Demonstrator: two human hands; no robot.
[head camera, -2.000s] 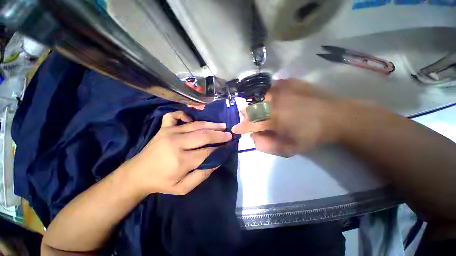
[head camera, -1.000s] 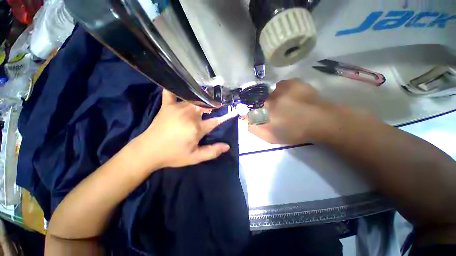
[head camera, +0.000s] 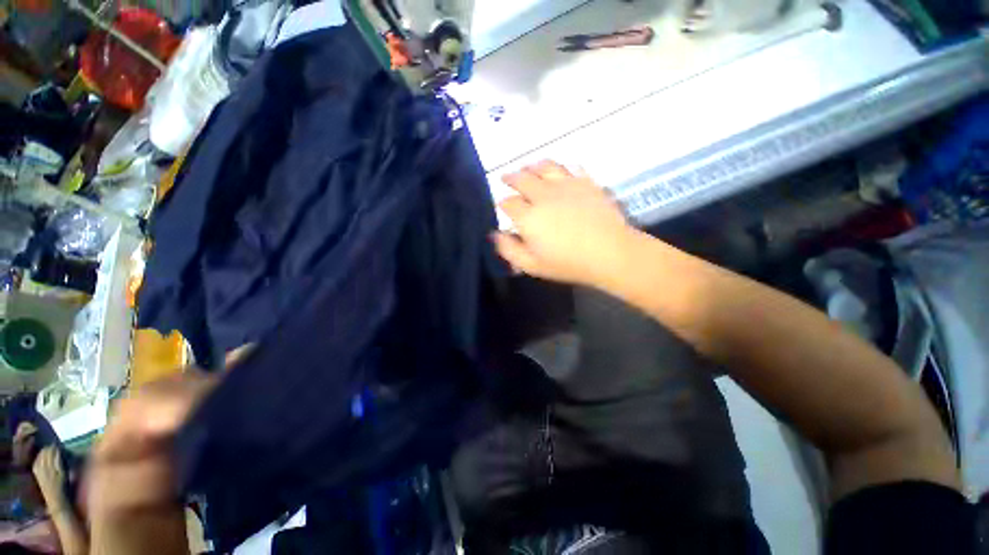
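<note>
The navy garment (head camera: 325, 228) spreads over the left of the white machine table and hangs onto the lap. Its top reaches the lit needle area (head camera: 453, 108). My left hand (head camera: 152, 444), blurred, grips the garment's lower left part and holds it up. My right hand (head camera: 559, 222) is at the table's front edge, just right of the garment, with fingers apart and nothing seen in it. Whether its fingertips touch the cloth is unclear.
Thread snips (head camera: 605, 39) lie on the machine bed. A ruled tape strip (head camera: 737, 173) runs along the table's front edge. Plastic bags and a green round item (head camera: 24, 343) are at left. Another person's hand (head camera: 46, 468) shows at lower left. Grey cloth (head camera: 949, 293) is at right.
My left hand has moved from the needle down to the lower left with garment cloth. My right hand has moved from the needle to the table's front edge. The view has shifted down.
</note>
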